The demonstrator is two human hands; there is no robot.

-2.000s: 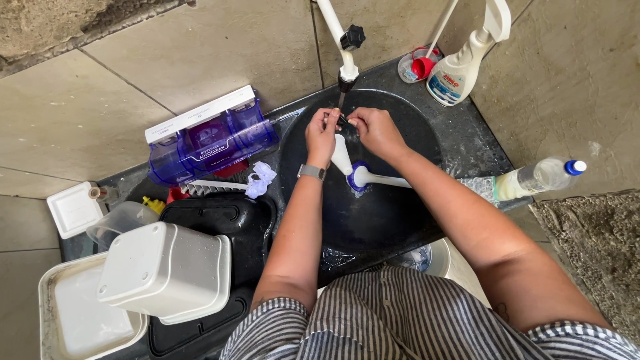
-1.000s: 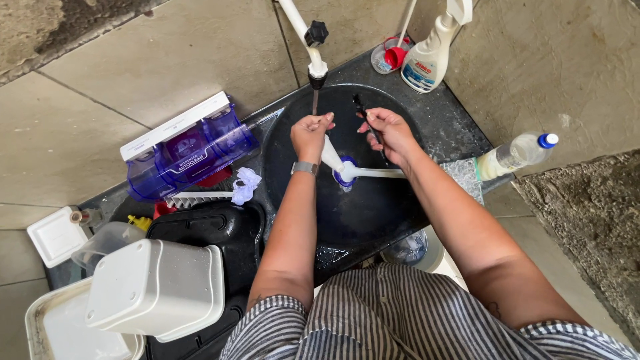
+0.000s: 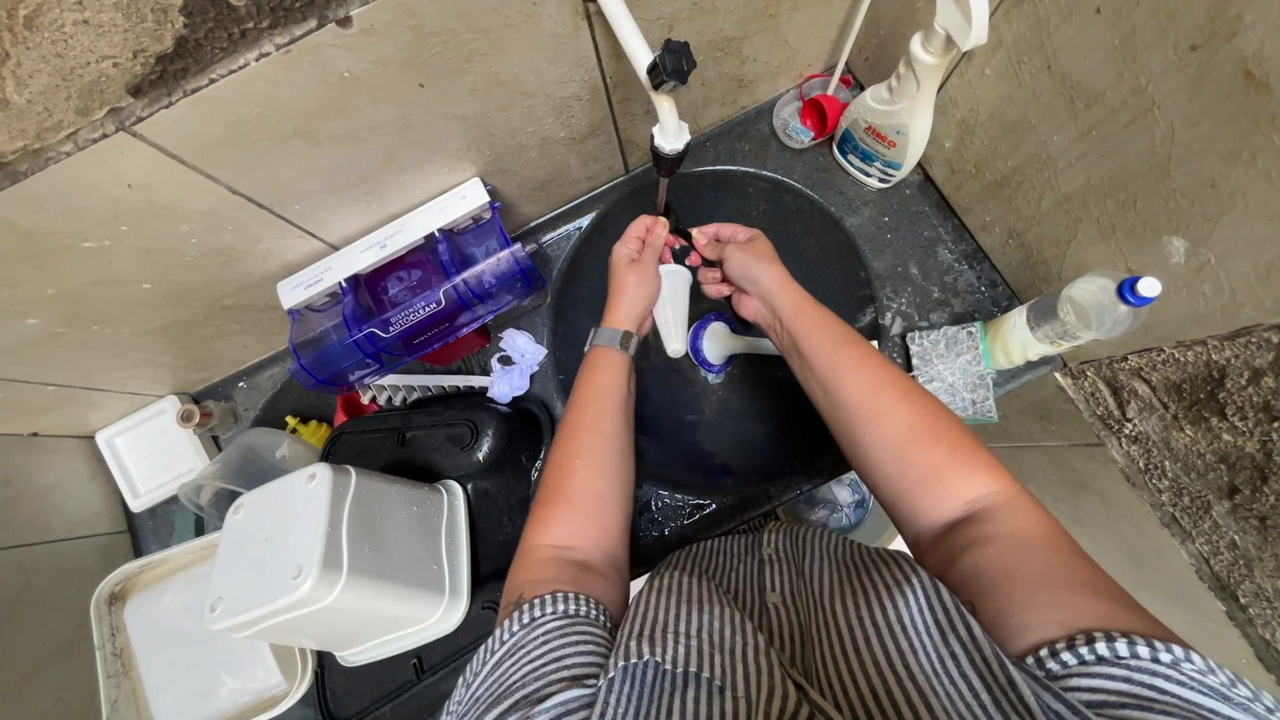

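Under the white tap (image 3: 668,138), water runs down over the round black sink basin (image 3: 740,440). My left hand (image 3: 638,262) and my right hand (image 3: 740,268) meet close below the spout. A small black item (image 3: 682,240) is pinched between their fingertips; its shape is mostly hidden. Just beneath the fingers is a white tapered plastic piece (image 3: 674,312), and I cannot tell whether the left hand touches it. A white-handled brush with a blue rim (image 3: 712,342) rests in the basin by the drain, its handle partly behind my right forearm.
Left of the basin lie a blue translucent dispenser (image 3: 410,290), a white brush (image 3: 430,382), black trays (image 3: 440,440) and stacked white containers (image 3: 340,560). On the right stand a spray bottle (image 3: 885,130), a clear bottle with a blue cap (image 3: 1075,315) and a glass-like soap dish (image 3: 950,370).
My right hand, apart from the left one a second ago with a thin black item in it, has come back to the left hand under the tap.
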